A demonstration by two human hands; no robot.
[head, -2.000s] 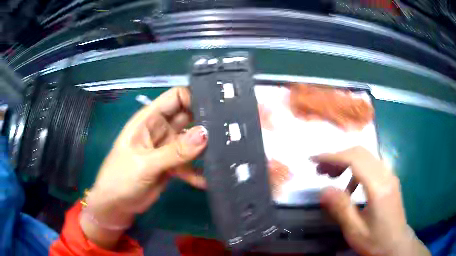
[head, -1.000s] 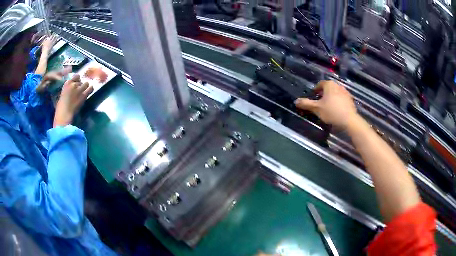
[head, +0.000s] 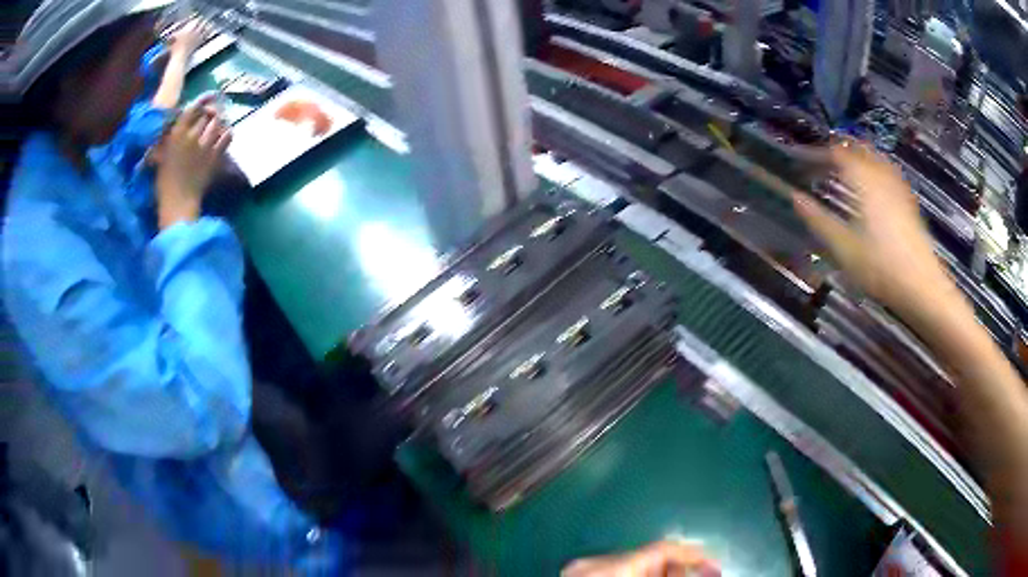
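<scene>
My right hand [head: 885, 231] is blurred, at the right over the conveyor rails, its fingers spread and no object visible in it. My left hand [head: 643, 560] shows only partly at the bottom edge; whether it holds anything is hidden. Dark bar fixtures [head: 575, 378] lie stacked in two adjoining piles on the green bench [head: 665, 468], each top one with a row of small shiny nests. A slim tool with a pale handle [head: 790, 518] lies on the bench to their right.
A grey upright post [head: 457, 113] stands behind the stacks. A person in blue [head: 124, 304] works at the left, beside a white-lined tray [head: 265, 141] with a copper-coloured heap. Silver rails and dark conveyor channels [head: 733, 209] run diagonally behind the bench.
The view first swung left from the tray to the stacks, and the fixture left my left hand. Since one second ago, my right hand's fingers have spread and moved off the dark bar on the conveyor.
</scene>
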